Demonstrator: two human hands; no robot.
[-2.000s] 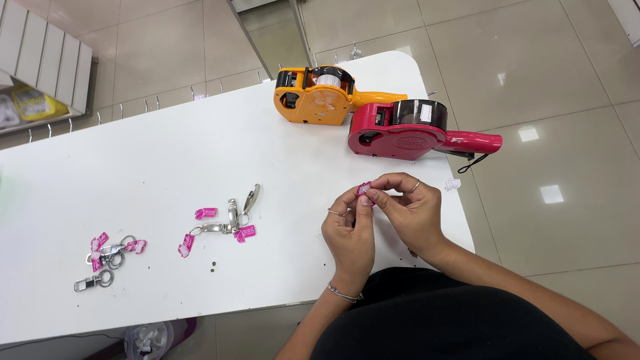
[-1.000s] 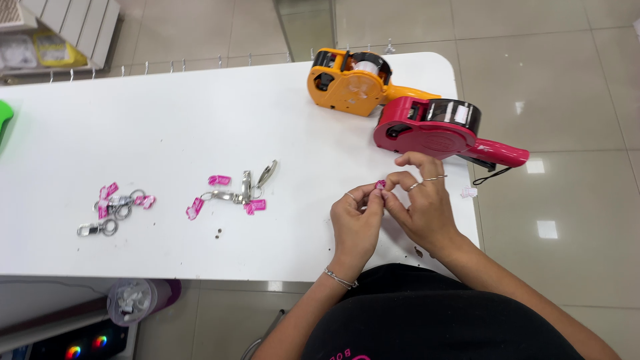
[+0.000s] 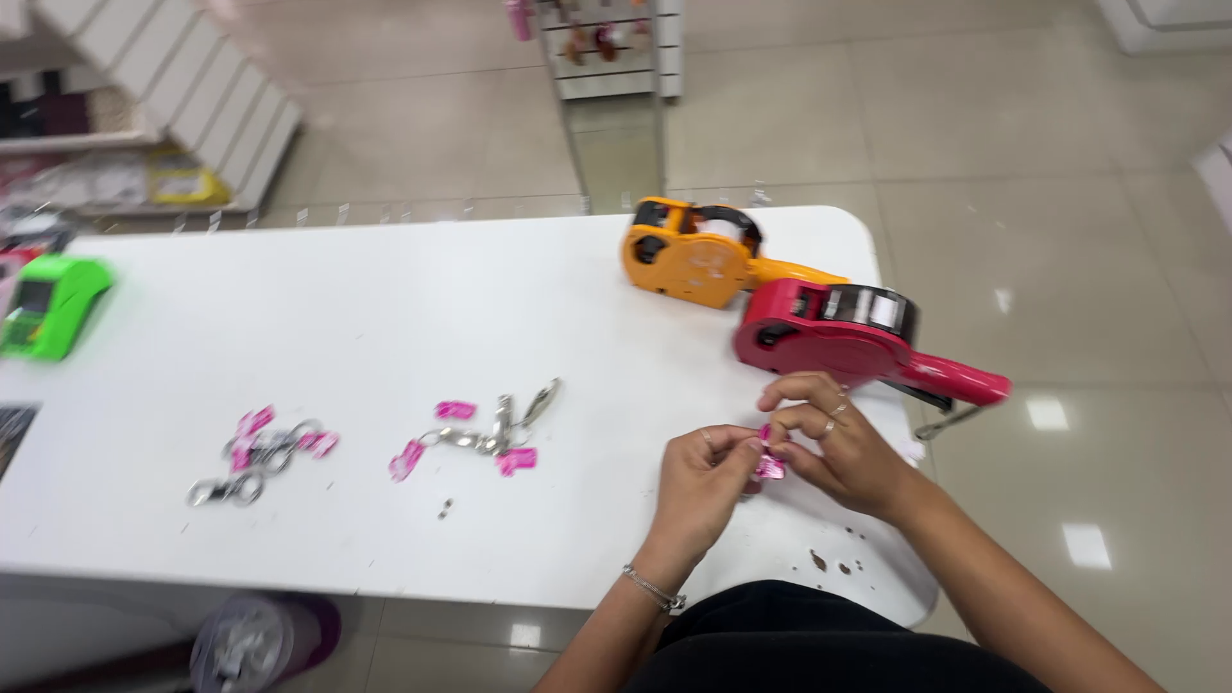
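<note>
My left hand (image 3: 703, 486) pinches a small pink tag (image 3: 770, 466) between thumb and fingers over the right end of the white table. My right hand (image 3: 847, 448) holds the tag's upper part from the other side, fingers bent. Just beyond my hands lies a red price labeler (image 3: 833, 337), with an orange price labeler (image 3: 688, 255) behind it. Left of my hands, metal nail clippers (image 3: 500, 423) lie in a group with pink tags (image 3: 455, 410). Farther left is a cluster of metal key rings (image 3: 274, 448) with pink tags.
A green card terminal (image 3: 58, 306) stands at the table's left end. Clear hooks (image 3: 347, 214) stick out along the far edge. Dark specks (image 3: 818, 560) mark the table near my body. A bin (image 3: 245, 645) with pale scraps stands below the near edge.
The pink tag shows more between my fingers than one second ago. Both hands stay together near the red labeler. The view has shifted, bringing the whole green terminal into sight.
</note>
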